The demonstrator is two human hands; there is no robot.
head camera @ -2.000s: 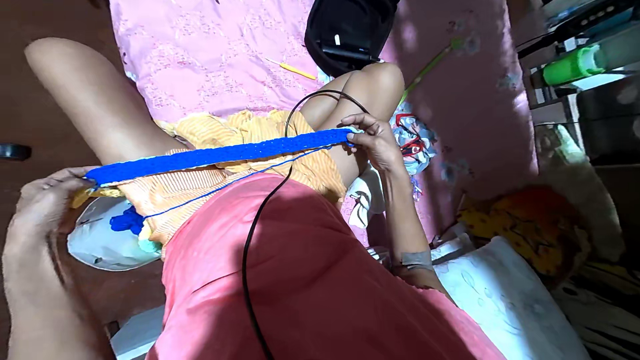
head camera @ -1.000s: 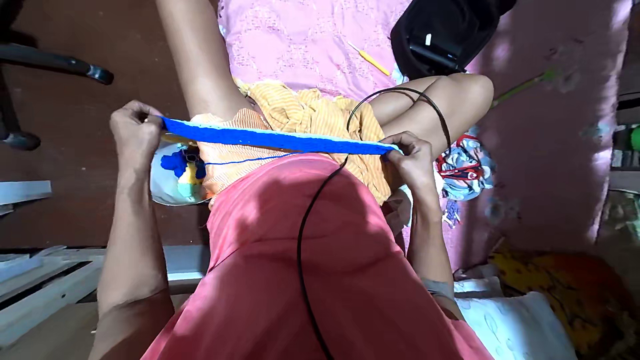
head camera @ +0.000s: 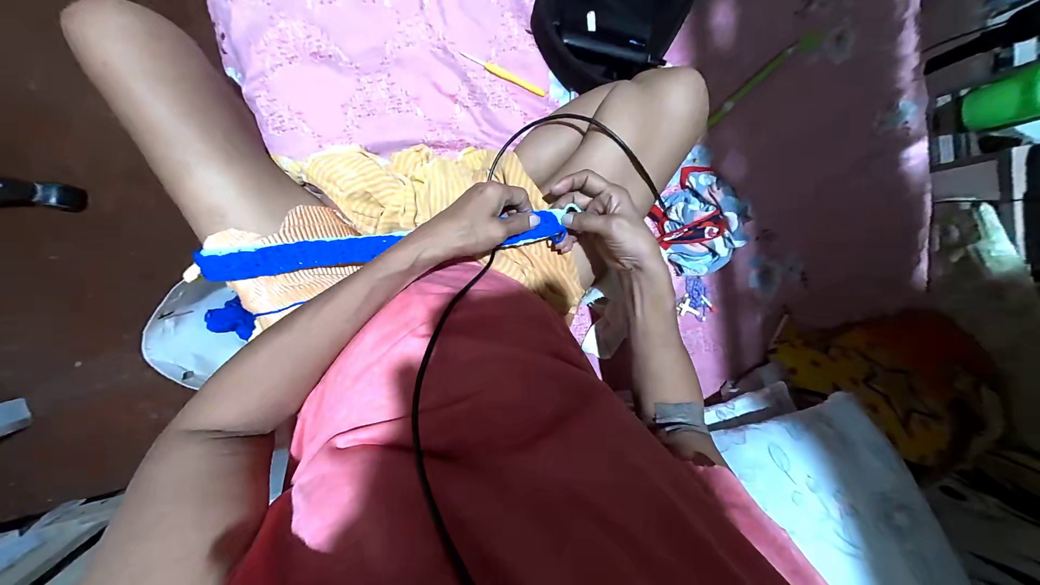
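Observation:
A long narrow strip of blue crocheted yarn point(head camera: 301, 258) with a pale edge lies across my lap, over the orange-striped cloth. Near its right end, my left hand point(head camera: 483, 219) pinches it from above between thumb and fingers. My right hand point(head camera: 605, 219) is at the tip of that end, thumb and forefinger together on the pale yarn there; its other fingers are partly curled. At the left, a small heap of blue yarn point(head camera: 230, 318) rests by a whitish bag, with a strand running from it toward my lap. Whether either hand holds a hook is not visible.
A yellow-handled crochet hook point(head camera: 513, 79) lies on the pink patterned sheet point(head camera: 390, 65). Beyond my knee is a black bag point(head camera: 609, 41). A black cable point(head camera: 418, 406) loops over my lap. Bunched blue-and-red cloth point(head camera: 703, 219) and a white pillow point(head camera: 837, 487) are at the right.
My left hand has moved from the strip's left end to near its right end, beside my right hand. The strip, held stretched between both hands before, now has its left end lying free.

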